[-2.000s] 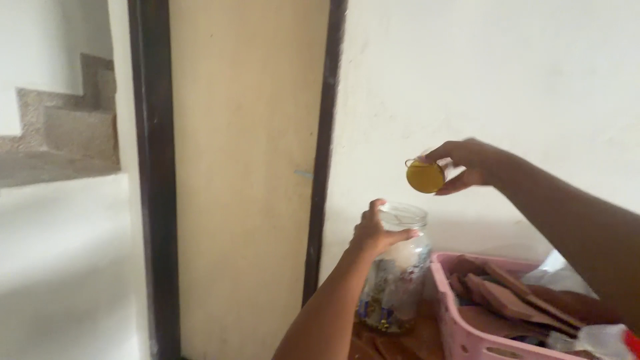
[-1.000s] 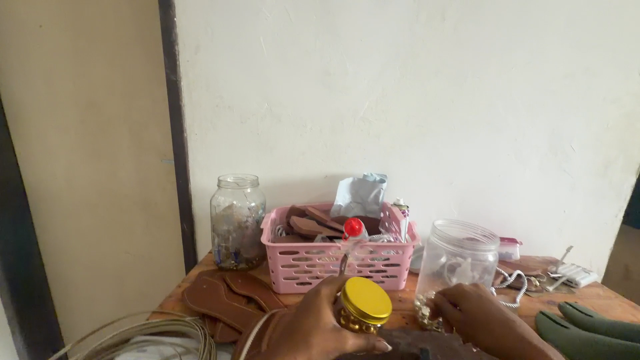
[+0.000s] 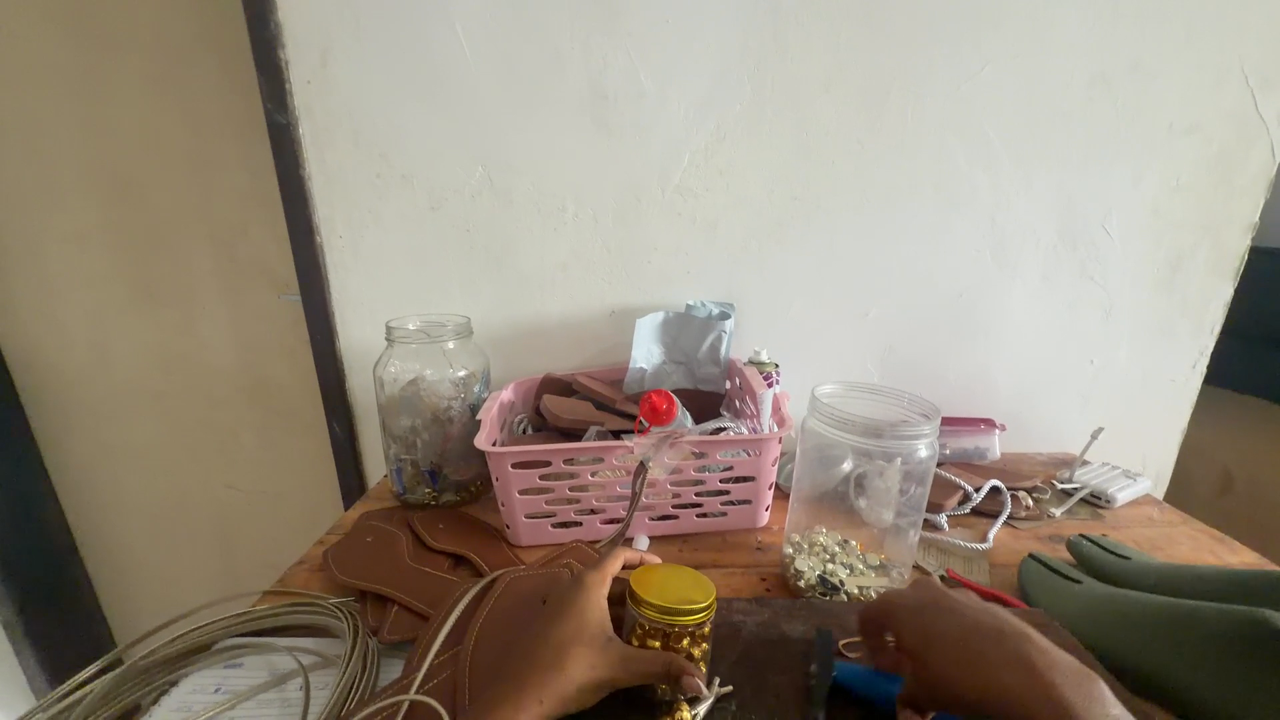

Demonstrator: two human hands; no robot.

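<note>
My left hand (image 3: 575,640) is closed around a small clear jar (image 3: 668,635) with a gold screw lid, filled with gold-coloured beads or studs. Small metal pieces show by its thumb. My right hand (image 3: 960,640), blurred, is low at the right beside a blue-handled tool (image 3: 868,685); whether it grips the tool is unclear. Just behind that hand stands a lidless clear plastic jar (image 3: 862,480) with silvery studs at its bottom. A larger open glass jar (image 3: 432,410) stands at the back left, with bags and small pieces inside.
A pink plastic basket (image 3: 640,490) holds brown sole-shaped pieces and a red-capped bottle (image 3: 657,412). Brown stitched leather pieces (image 3: 385,555) and coiled cord (image 3: 330,640) lie left. Green shoe lasts (image 3: 1130,600), white rope (image 3: 985,520) and a red-handled tool (image 3: 985,590) are at right.
The view has swung right and down since the first frame. The right hand has moved from the clear plastic jar to the blue-handled tool. My left hand still has the gold-lidded jar it held one second ago.
</note>
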